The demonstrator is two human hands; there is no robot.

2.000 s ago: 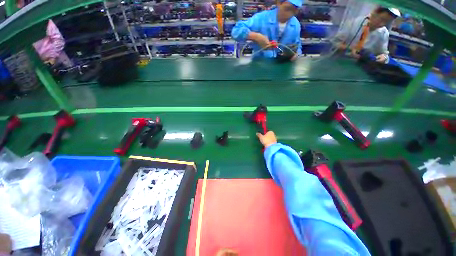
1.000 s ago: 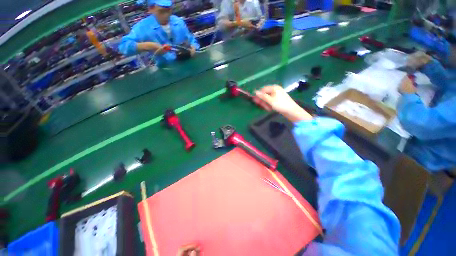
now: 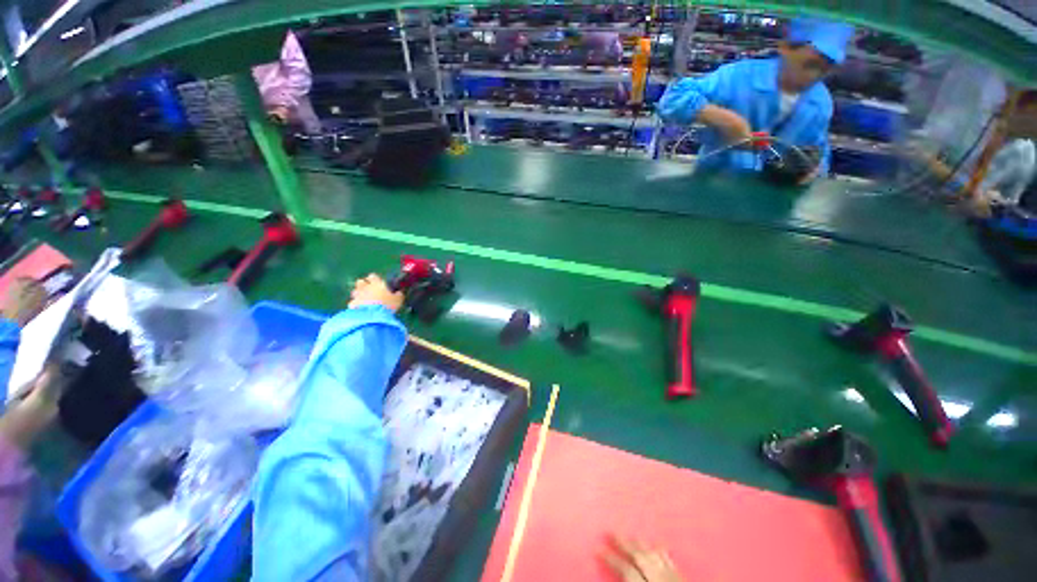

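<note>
My left hand (image 3: 375, 292) reaches out over the black foam-lined box and is closed around the handle part of a red-and-black handle unit (image 3: 425, 274) on the green belt. The unit's head points right, and my fingers hide its handle. My right hand (image 3: 643, 563) is low over the red-orange mat (image 3: 671, 500), blurred and cut off by the bottom edge; whether it holds anything cannot be told. Another handle unit (image 3: 862, 506) lies at the mat's upper right, with a silver metal piece beside its head.
The foam-lined box (image 3: 517, 398) holds white strips. A blue bin (image 3: 85, 517) with plastic bags is at left, near another person's hands (image 3: 28, 409). More units (image 3: 680, 341) and small black parts (image 3: 574, 335) lie on the belt (image 3: 614, 387). A black tray (image 3: 967, 500) is at right.
The view has swung right, then back left. My right hand has drawn back from the belt to the mat. My left arm has stretched out to the handle unit at left.
</note>
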